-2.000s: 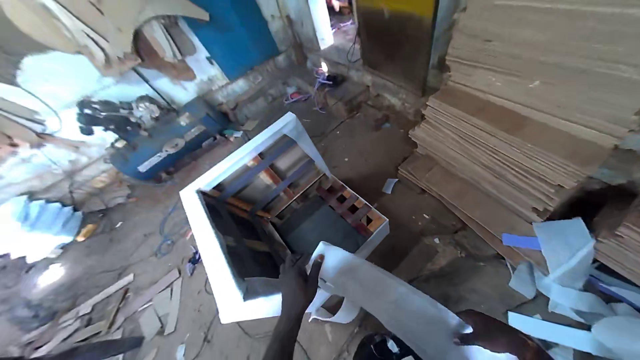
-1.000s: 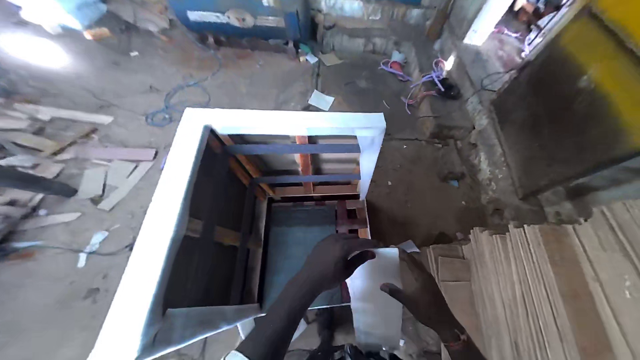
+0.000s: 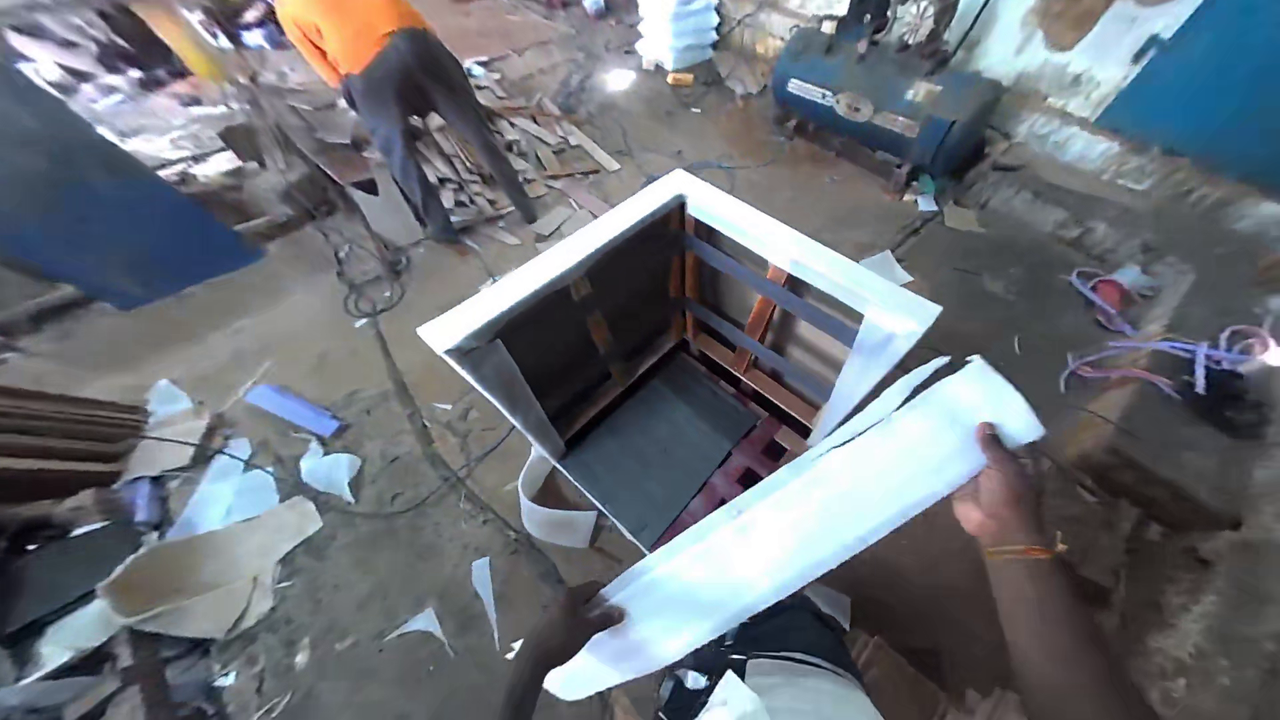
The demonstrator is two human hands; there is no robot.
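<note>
A long strip of white foam sheet (image 3: 800, 530) is stretched between my two hands in front of the furniture frame. My left hand (image 3: 578, 622) grips its lower left end, and my right hand (image 3: 1000, 500) holds the upper right end, thumb on top. Beyond the strip stands an armchair-like wooden frame (image 3: 800, 258) with white foam along its top edges. Inside it are dark straps, a grey panel (image 3: 655, 440) and reddish woven webbing (image 3: 725, 485). A narrow white band (image 3: 555, 515) curls out at the frame's near left side.
A co-worker in an orange top (image 3: 350, 35) bends over wood scraps (image 3: 540, 150). A blue air compressor tank (image 3: 860, 100) stands at the back. Foam offcuts (image 3: 230, 490) and stacked boards (image 3: 70, 440) lie at left, cables (image 3: 410, 400) cross the floor, and purple tubing (image 3: 1160, 350) lies at right.
The view has swung strongly left. My hands, close together one second ago, are now far apart with the white strip stretched between them. The co-worker has come into view.
</note>
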